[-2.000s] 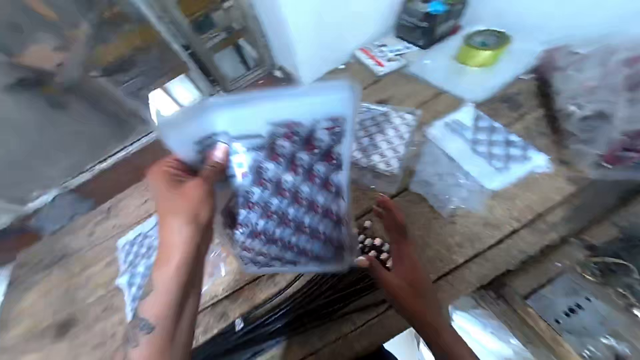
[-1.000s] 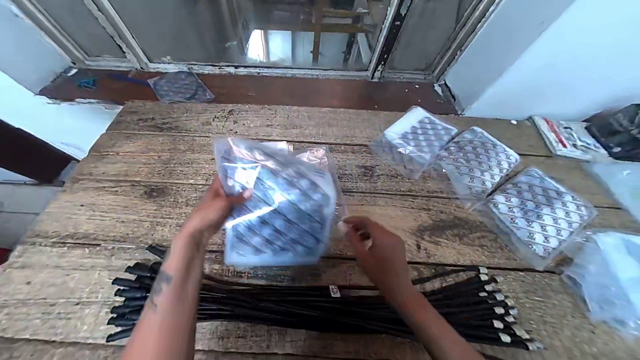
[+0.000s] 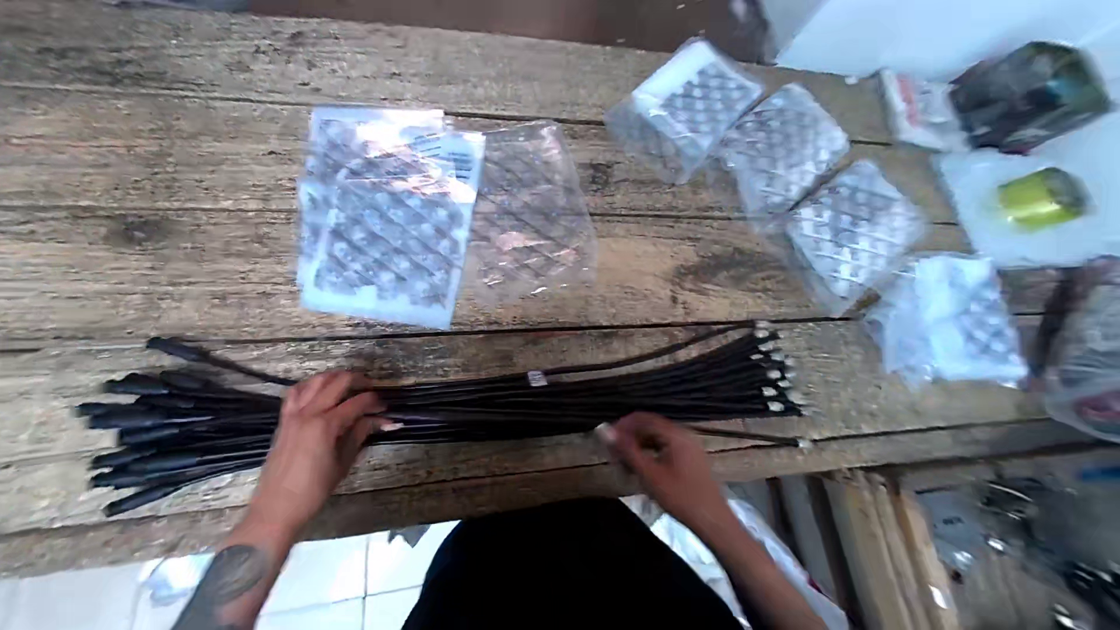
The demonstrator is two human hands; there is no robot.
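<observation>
A bundle of black cables point(image 3: 499, 407) lies lengthwise near the front edge of the wooden table. My left hand point(image 3: 328, 420) rests on the bundle's left part, fingers bent over the cables; whether it grips them is unclear. At the bundle's lower edge, right of the middle, is my right hand point(image 3: 656, 451), thumb and fingers close together, blurred. Beyond the bundle lie overlapping clear plastic bags point(image 3: 389, 219) with small parts in rows, and beside them a thin clear bag point(image 3: 529, 210). A small white tag point(image 3: 536, 378) is on the cables.
Several clear bags of small parts point(image 3: 853, 232) lie at the right. Farther right are a yellow tape roll point(image 3: 1041, 199), a dark box point(image 3: 1028, 96) and a larger plastic bag point(image 3: 1089, 359). The table's front edge point(image 3: 420, 499) runs close below my hands.
The filled bag that my left hand held up now lies on the table, out of my hands. Both hands have moved down to the black cables. The view has tilted downward.
</observation>
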